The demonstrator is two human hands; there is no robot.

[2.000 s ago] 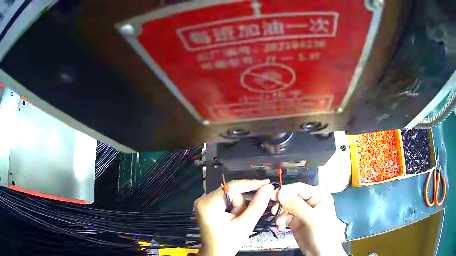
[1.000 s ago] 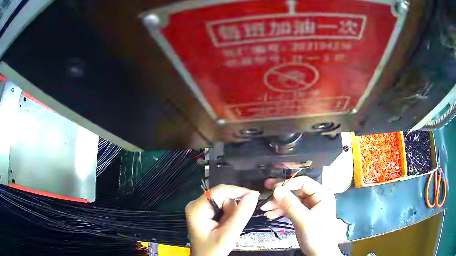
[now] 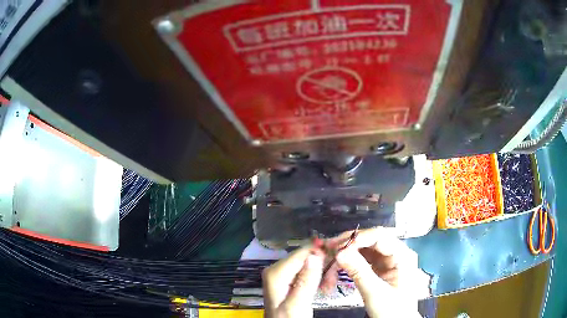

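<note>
My left hand (image 3: 293,281) and my right hand (image 3: 377,267) are close together at the bench edge, just before the dark die block (image 3: 317,214) of the press. My right thumb and fingers pinch a thin dark lead (image 3: 352,238), whose end points up. At my left fingertips is a small blurred reddish piece (image 3: 318,242), with dark lead between the two hands. The left fingers are closed on the leads. How many leads each hand holds cannot be told. The leads' lower parts are hidden by the hands.
The press body with its red plate (image 3: 323,74) hangs overhead. A red sleeve box (image 3: 440,202), a black sleeve box (image 3: 518,186) and scissors (image 3: 541,231) are at right. A black cable bundle (image 3: 155,273) and a pale metal guard (image 3: 65,186) are at left. A white paper sheet lies under the hands.
My left hand has moved right, closer to my right hand. The upright lead ends seen at the left hand no longer show there. Both hands sit slightly farther from the die block.
</note>
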